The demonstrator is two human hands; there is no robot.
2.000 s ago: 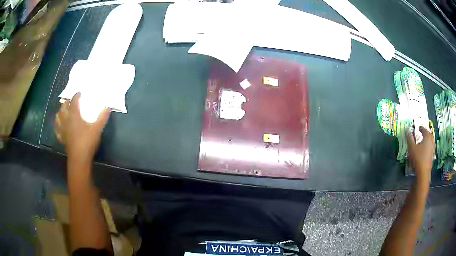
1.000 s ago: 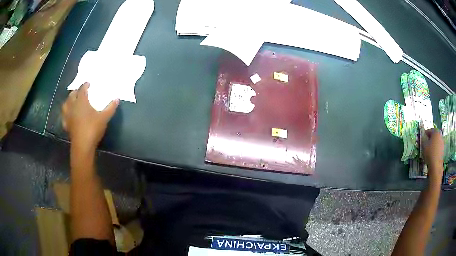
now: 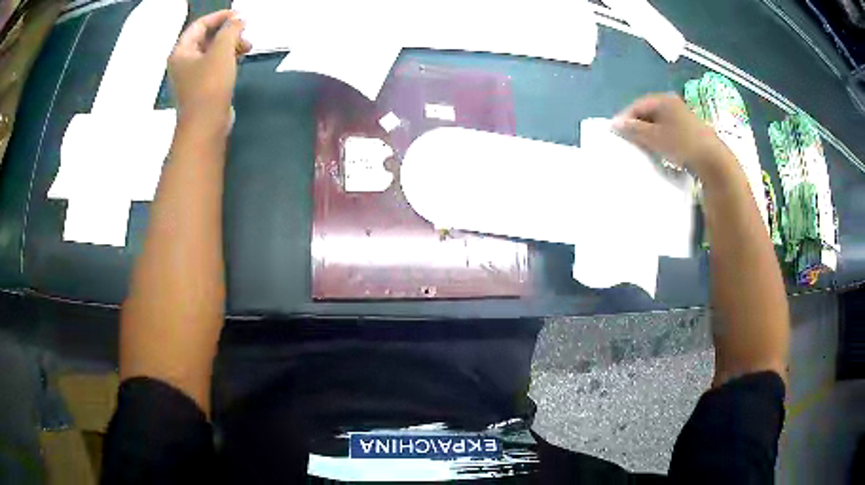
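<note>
A white die-cut card blank [image 3: 531,185] lies with its rounded arm over the maroon board [image 3: 379,270] and its wide cross part right of it. My right hand [image 3: 654,133], blurred, is at the cross part's upper edge; whether it grips the card is unclear. My left hand [image 3: 213,47] has its fingertips pinched at the left end of the long white card strips [image 3: 455,28] at the back. A small white label piece [image 3: 365,164], a white diamond piece [image 3: 391,121] and a small pale block [image 3: 439,112] show on the board.
White card blanks [image 3: 95,156] lie at left, partly behind my left forearm. Green printed card stacks [image 3: 806,180] stand at right, one partly behind my right arm. Another white strip [image 3: 650,26] lies slanted at the back right. The table's front edge runs below the board.
A card blank now lies across the board. My left hand has moved from the left pile up to the back strips. My right hand has left the green stack and moved up and left.
</note>
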